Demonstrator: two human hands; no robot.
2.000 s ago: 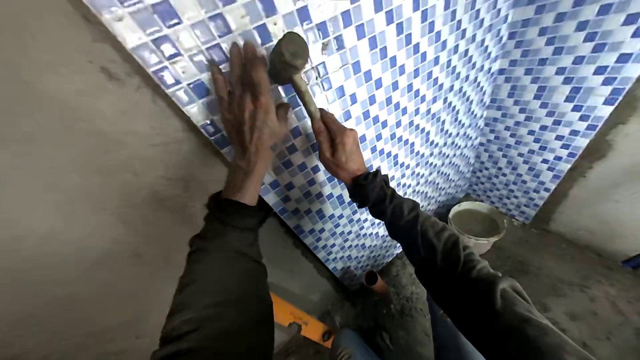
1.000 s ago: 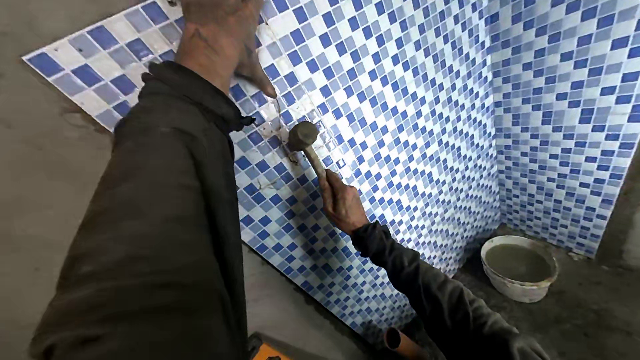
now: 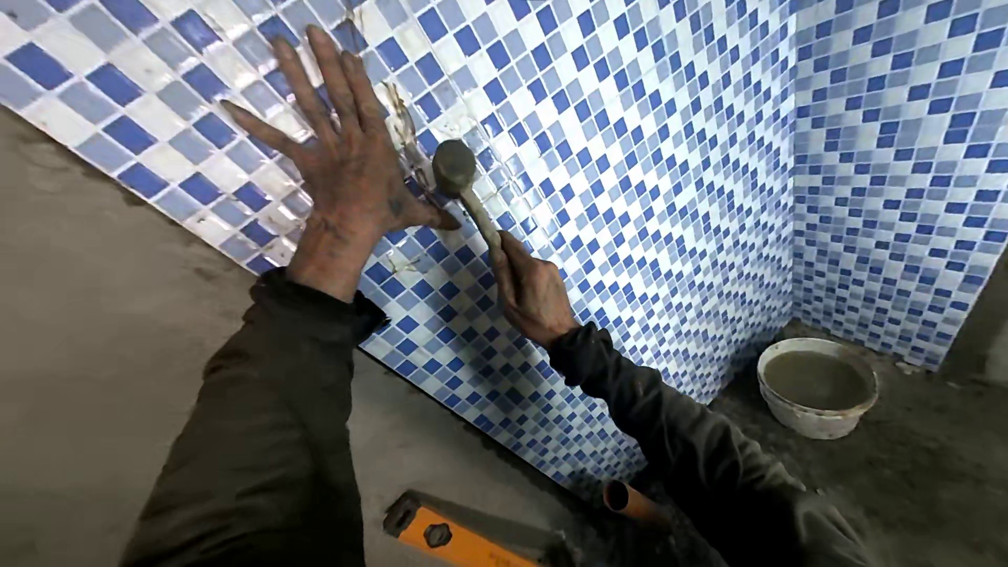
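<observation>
My left hand (image 3: 346, 157) is pressed with spread fingers on the wall of blue and white mosaic-pattern tiles (image 3: 630, 189), near its upper left part. Just right of its thumb is the head of a rubber mallet (image 3: 454, 168), close to the tile surface; whether it touches cannot be told. My right hand (image 3: 535, 291) grips the mallet by its pale handle. Wet smears of mortar or grout (image 3: 403, 118) lie on the tiles between my left hand and the mallet head.
A white bucket (image 3: 819, 421) of greyish liquid stands on the floor by the tiled corner. An orange spirit level (image 3: 465, 543) lies at the bottom, left of an open orange-brown pipe end (image 3: 618, 496). Bare grey plastered wall (image 3: 94, 354) borders the tiles at left.
My left hand has come down from the top edge of the view and now lies flat with fingers spread. The mallet stays in my right hand. The view has shifted.
</observation>
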